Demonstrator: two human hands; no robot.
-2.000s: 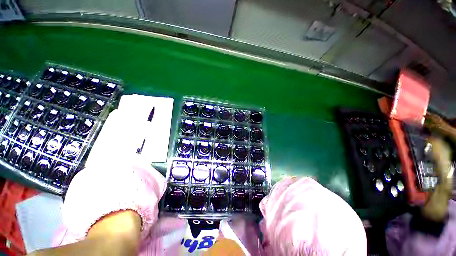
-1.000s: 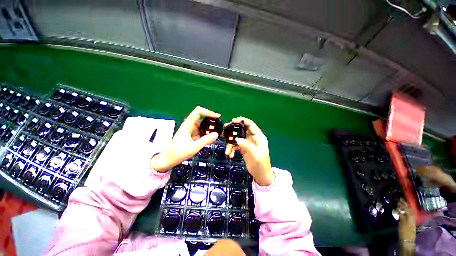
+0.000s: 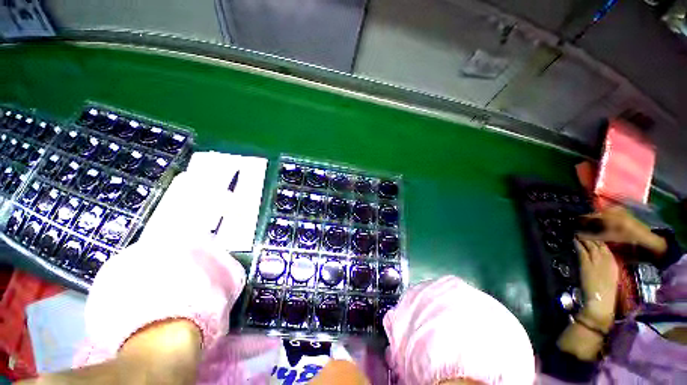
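Observation:
A clear compartment tray with glossy black round parts lies in front of me. Several cells in its fourth row show pale round reflections. A pink sleeve covers my left arm; bare skin of my left hand or wrist shows at the lower edge, close to the camera, and its fingers are cut off. My right sleeve is right of the tray's near corner; my right hand is out of the picture below. Whether either hand holds a part is hidden.
More filled trays lie at left. A white sheet with a dark pen lies between. Red crate at lower left. At right are a black tray, a red-orange panel and another person's hands.
My hands, which held two black parts above the tray a second ago, have come back towards the camera and out below. The other person's hands have moved over the black tray.

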